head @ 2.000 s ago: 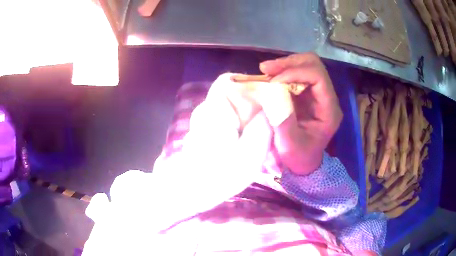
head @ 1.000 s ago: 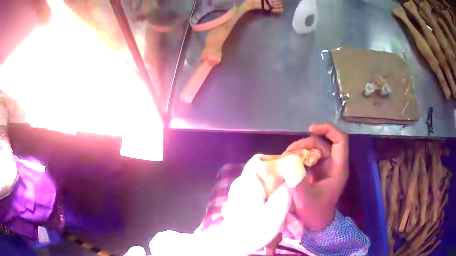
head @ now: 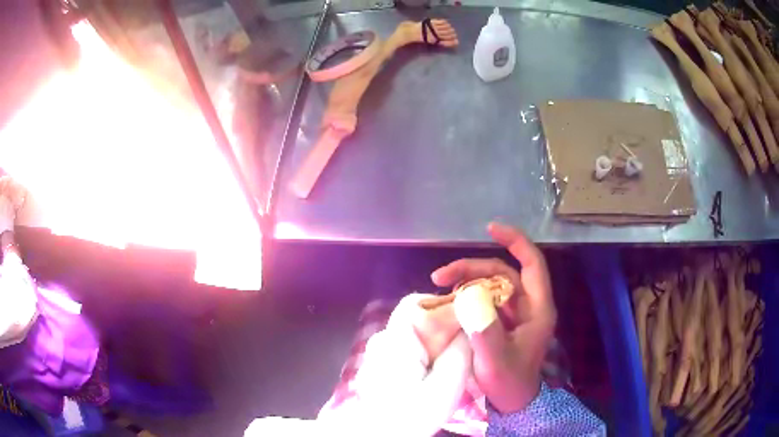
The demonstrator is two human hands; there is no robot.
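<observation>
A tan doll foot (head: 497, 291) is held between my hands above my lap, toe end to the right. My left hand (head: 408, 358) is a washed-out white shape, apparently gloved, closed around the foot's left part. My right hand (head: 521, 316) has a cream cover (head: 474, 309) on one digit, pressed against the foot; its other fingers are raised and curved. The rest of the leg is hidden by my hands and the glare. I cannot tell whether a sandal part is on the foot.
On the metal table (head: 427, 162) lie a sample leg (head: 318, 160), a tape roll (head: 343, 56), a white glue bottle (head: 494, 48), a cardboard pad (head: 598, 192) with two white cups, a black strap (head: 717, 213) and piled legs (head: 709, 77). A blue bin (head: 622, 341) holds legs. Another person's purple clothing (head: 60, 341) shows left.
The view has tilted up, showing more of the table with the whole bottle and sample leg. My hands still hold the foot; my right fingers are spread wider.
</observation>
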